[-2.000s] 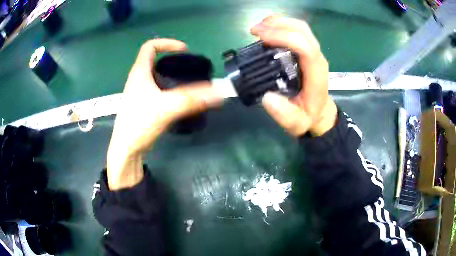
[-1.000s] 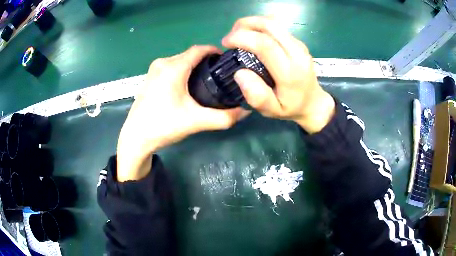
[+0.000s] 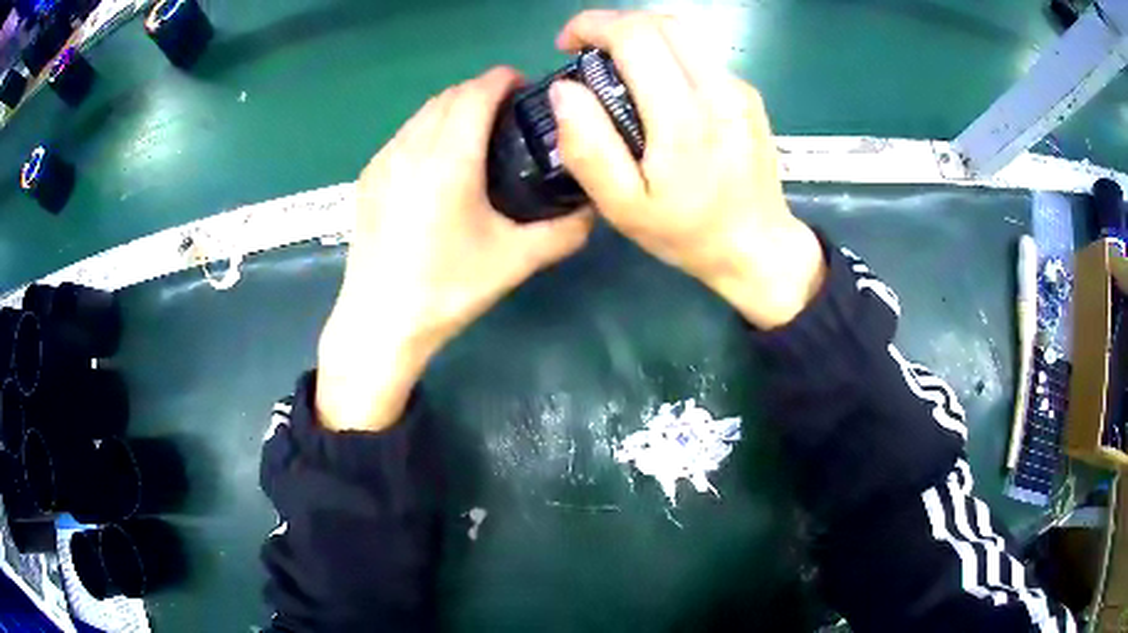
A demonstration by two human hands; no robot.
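My left hand [image 3: 433, 210] is wrapped around a black outer housing [image 3: 517, 167], held over the white rail at the upper middle. My right hand [image 3: 687, 161] grips a black ribbed inner unit [image 3: 609, 105] by its end. The ribbed unit sits partly inside the housing's opening, tilted, with its ribbed edge showing between the fingers of my right hand. My fingers hide much of both parts.
A cluster of black housings [image 3: 74, 396] stands at the bench's left edge. Several units lie on the green conveyor beyond the white rail [image 3: 854, 161], one with a lit ring [image 3: 47, 177]. A gridded strip [image 3: 1043, 408] and cardboard box [image 3: 1091, 359] are at right. A grey post rises upper right.
The ribbed unit and the housing were apart two seconds ago and are now together. Over the last second both hands moved slightly up with them. Units on the conveyor shifted left.
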